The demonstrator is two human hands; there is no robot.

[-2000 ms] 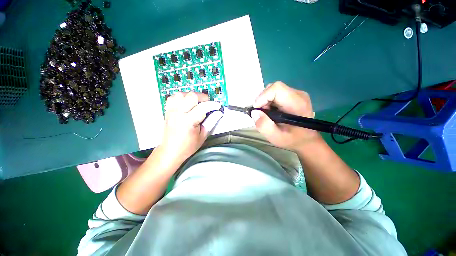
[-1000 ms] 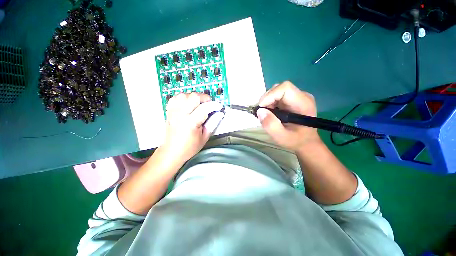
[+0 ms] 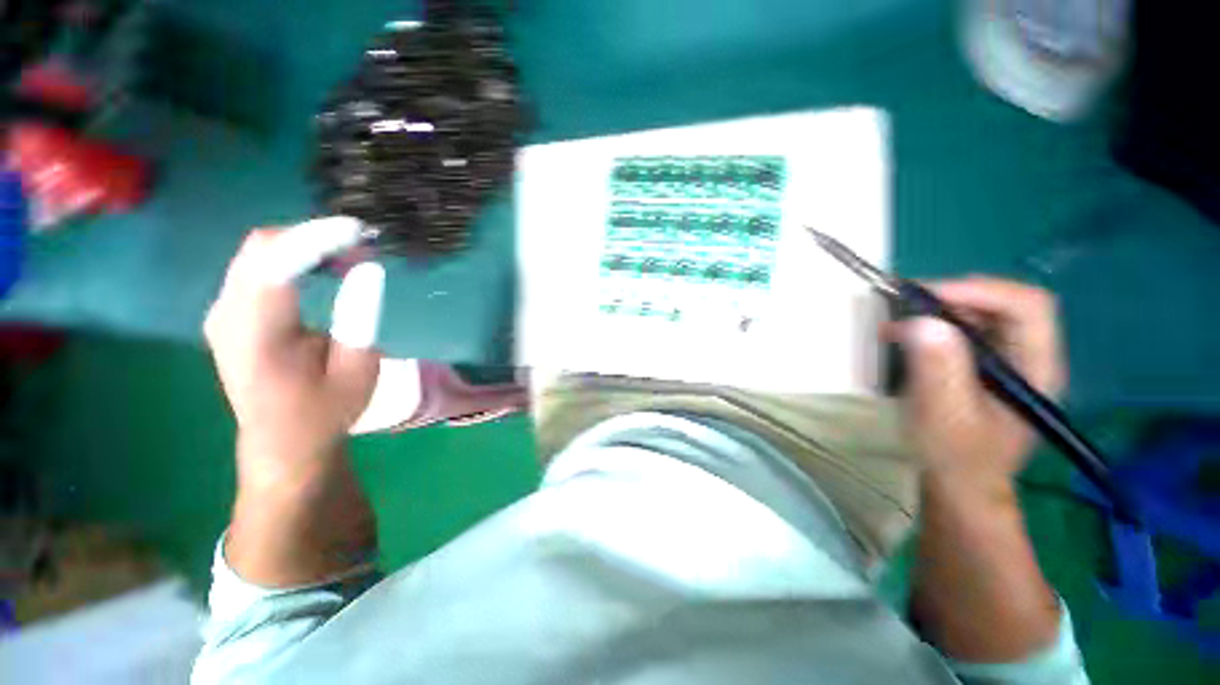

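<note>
The frame is blurred. The green PCB panel [image 3: 693, 225] with rows of dark parts lies on the white work board [image 3: 832, 174]. My right hand [image 3: 983, 361] holds the black soldering iron [image 3: 1024, 395], its thin metal tip over the right part of the board, right of the panel. My left hand [image 3: 301, 328], with white coverings on thumb and forefinger, is at the lower left edge of the dark component pile [image 3: 422, 134]. Its thumb and finger are apart. Whether something small is between the fingertips cannot be told.
A pink stool [image 3: 462, 395] shows below the bench edge. A blue stool [image 3: 1164, 515] is at the lower right. A pale round tub [image 3: 1050, 47] stands at the upper right beside a black box. Blurred red things [image 3: 80, 167] are at the upper left.
The view has shifted left. My left hand has left the panel and moved left to the pile. The iron has moved off the panel's lower edge and points up and left.
</note>
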